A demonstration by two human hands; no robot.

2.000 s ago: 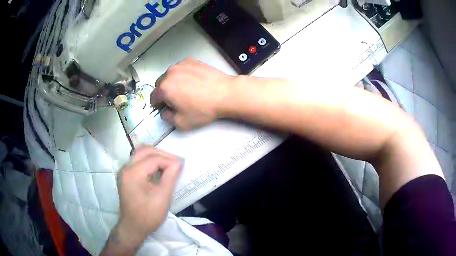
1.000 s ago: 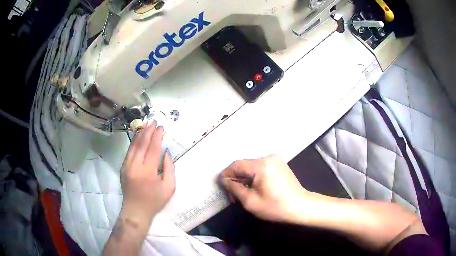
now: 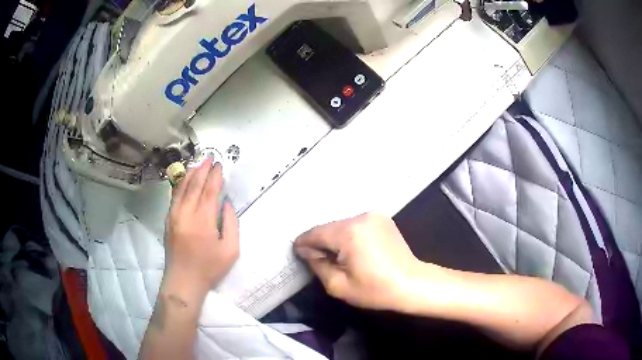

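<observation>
The cream-white sewing machine head (image 3: 211,53) with blue "protex" lettering stands at the upper left. My left hand (image 3: 203,225) lies on the bed with its fingertips at the needle area, beside the cream round piece (image 3: 175,171). A small dark blade-like thing (image 3: 222,218) shows by its palm; whether the hand grips it is unclear. My right hand (image 3: 352,256) is over the front edge of the white machine bed (image 3: 394,155), thumb and fingers pinched together. Anything between its fingertips is too small to tell.
A smartphone (image 3: 327,74) lies under the machine arm. Quilted panels with purple edges (image 3: 514,190) hang at the right. White quilting (image 3: 130,281) lies at the left, by an orange crate rim (image 3: 81,316). Stacked panels (image 3: 63,155) stand behind the machine. A recess (image 3: 510,24) holds small parts.
Since the oldest frame, my right hand has drawn back from the needle area to the bed's front edge, and my left hand has moved up to the needle area. Little differs from one second ago.
</observation>
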